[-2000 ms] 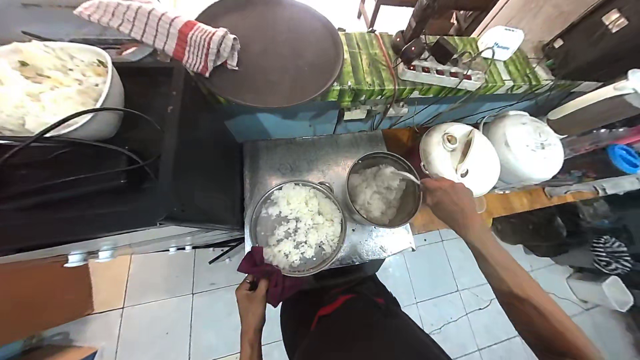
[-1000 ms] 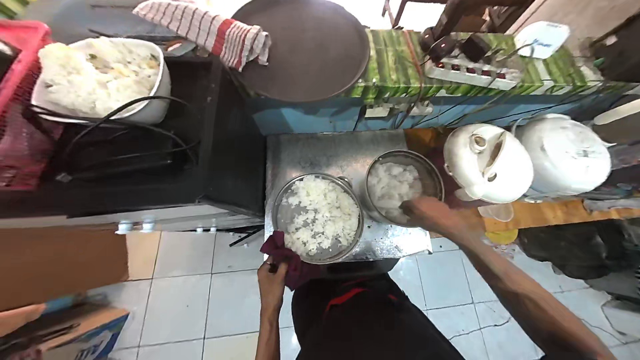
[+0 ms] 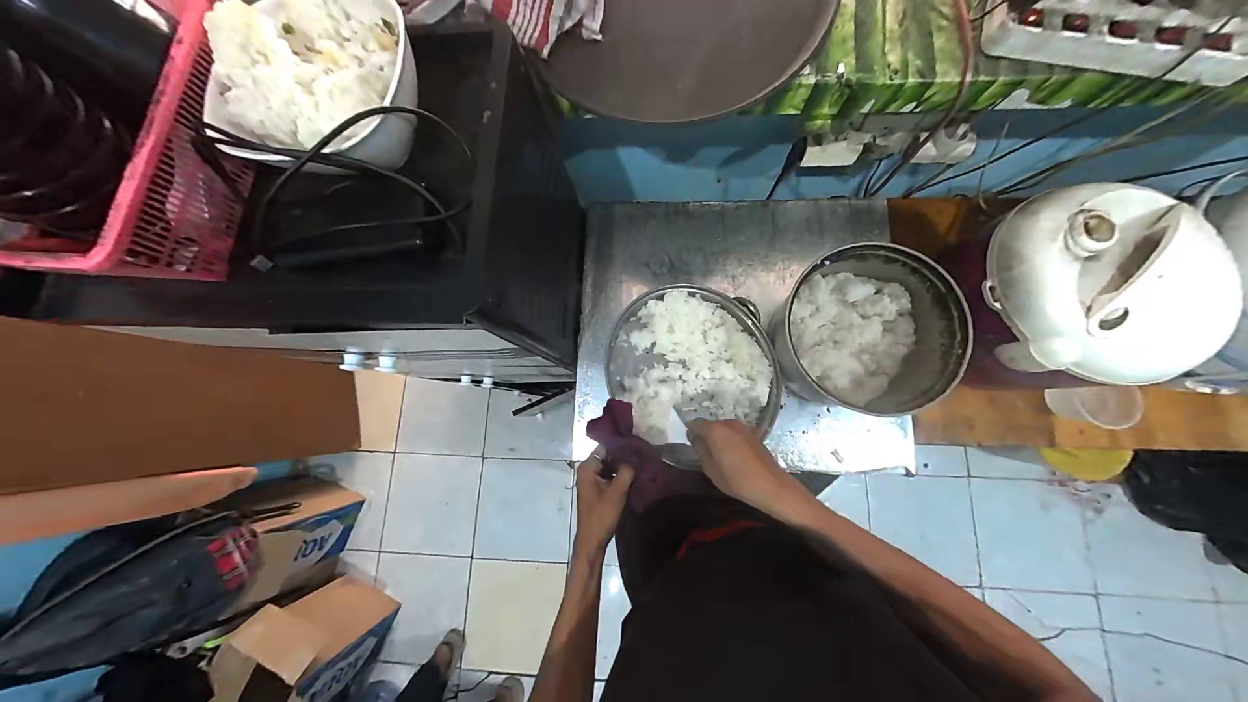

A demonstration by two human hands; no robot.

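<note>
My left hand (image 3: 603, 492) grips a maroon cloth (image 3: 634, 458) at the lower-left rim of a round metal pan (image 3: 639, 336). White cooked rice (image 3: 702, 356) lies spread in that pan. My right hand (image 3: 731, 453) is closed on a pale, flat utensil (image 3: 677, 426), probably a rice paddle, whose blade is in the pan near its lower edge; the handle is hidden in my fist. Just right of the pan, a deeper metal pot (image 3: 936, 336) holds a clump of rice (image 3: 853, 336). Both vessels stand on a metal-topped table (image 3: 673, 229).
A white bowl of rice (image 3: 395, 136), black cables and a pink basket (image 3: 200, 210) sit on the black counter (image 3: 526, 195) at left. A white rice cooker (image 3: 1150, 283) stands at right. A large round tray (image 3: 682, 58) is at the top. Cardboard boxes (image 3: 331, 624) are at lower left.
My right hand has moved left with the utensil, from the deeper pot to the pan. My left hand stays on the cloth at the pan's rim.
</note>
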